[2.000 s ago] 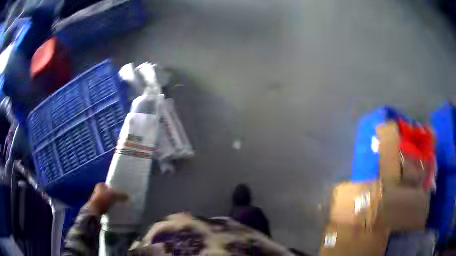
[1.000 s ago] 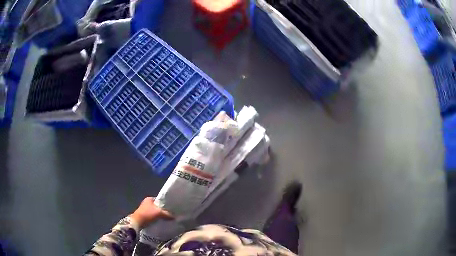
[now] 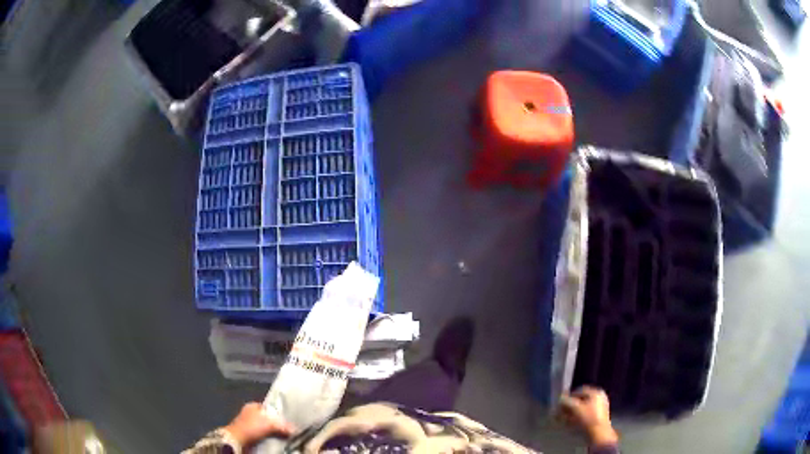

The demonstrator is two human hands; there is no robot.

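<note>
My left hand (image 3: pixel 256 424) is at the bottom, left of centre, closed on the lower end of a white newspaper roll (image 3: pixel 325 353) with printed text and a red line. The roll slants up and right, its top end over the near edge of a blue lattice crate (image 3: pixel 275 195). More folded newspaper (image 3: pixel 240 348) lies by that crate's near side, partly behind the roll. My right hand (image 3: pixel 588 413) is at the near left corner of a paper-lined crate (image 3: pixel 570 293) with dark contents. Its fingers are curled at the rim; whether they grip it is unclear.
A red-orange stool (image 3: pixel 529 115) stands beyond, between the crates. Another lined crate with dark contents (image 3: pixel 191 44) is at the upper left. Blue crates (image 3: pixel 622 44) and a dark-filled crate (image 3: pixel 737 133) are at the upper right. My foot (image 3: pixel 455 346) shows on the floor.
The view has turned right; the stool and dark-filled crate now appear nearer. My left hand still holds the roll. My right hand has come into view at the lined crate.
</note>
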